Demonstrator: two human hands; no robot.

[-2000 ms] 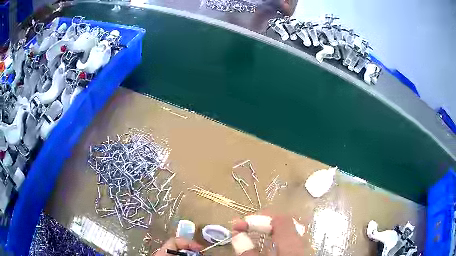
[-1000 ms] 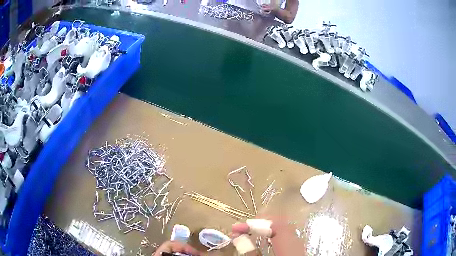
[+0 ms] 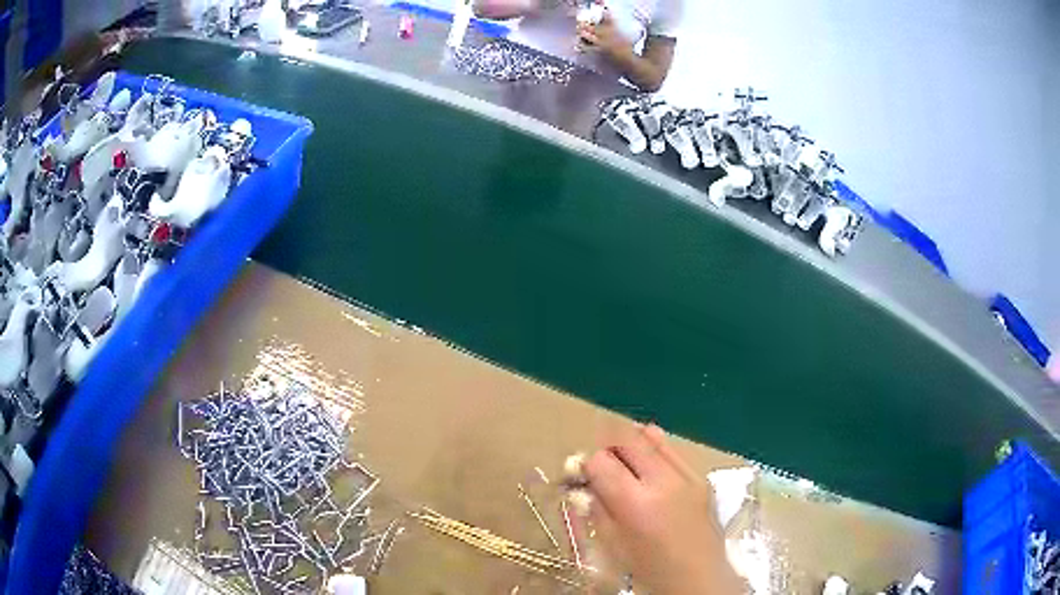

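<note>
My right hand is right of centre, back up, with pale covers on its fingertips. Its fingers are curled over long thin parts on the bench; whether they grip one is hidden. My left hand is out of the picture. A small white thing at the bottom edge is cut off; I cannot tell what it is. A tangled pile of silvery bent wires lies left of centre. Yellow-tan thin sticks lie between the pile and my right hand.
The left blue bin is heaped with white-handled units. A green belt runs beyond the bench. The right blue bin is at the edge. A white teardrop-shaped thing lies beside my hand. Across the belt are a person's arm and more units.
The view has tilted up, so bench things sit lower. My right hand has moved up and away from the cup, over the long thin parts. My left hand and the cup have left the picture.
</note>
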